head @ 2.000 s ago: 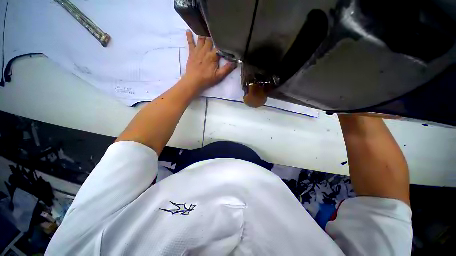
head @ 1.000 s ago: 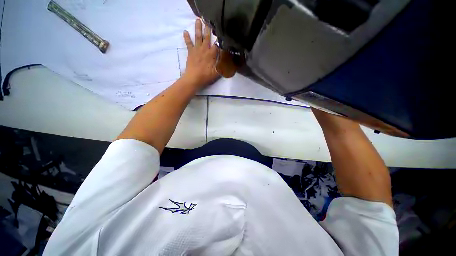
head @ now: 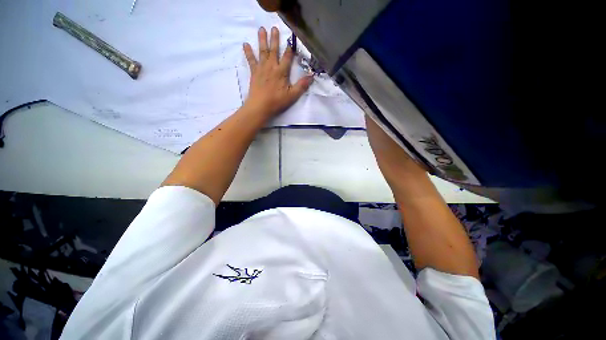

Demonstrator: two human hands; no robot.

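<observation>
The large blue and grey motor body of the cutting machine (head: 465, 86) fills the upper right. Thin metal parts (head: 309, 64) show at its lower left edge, beside my left hand. A white paper marker (head: 193, 60) with faint lines lies on the fabric lay, whose dark edge (head: 305, 126) shows under the paper. My left hand (head: 271, 78) lies flat on the paper with fingers spread, holding nothing. My right forearm reaches under the motor body; my right hand is hidden behind it.
A greenish-grey patterned metal bar (head: 96, 44) lies on the paper at upper left. The white table edge (head: 226, 189) runs in front of my body. Dark scraps lie below the table at both sides. A pale bin-like object (head: 525, 275) stands at lower right.
The machine body has turned, showing more of its blue side, and its brown knob has moved up and left. My right forearm has moved left. My left hand stays in nearly the same place.
</observation>
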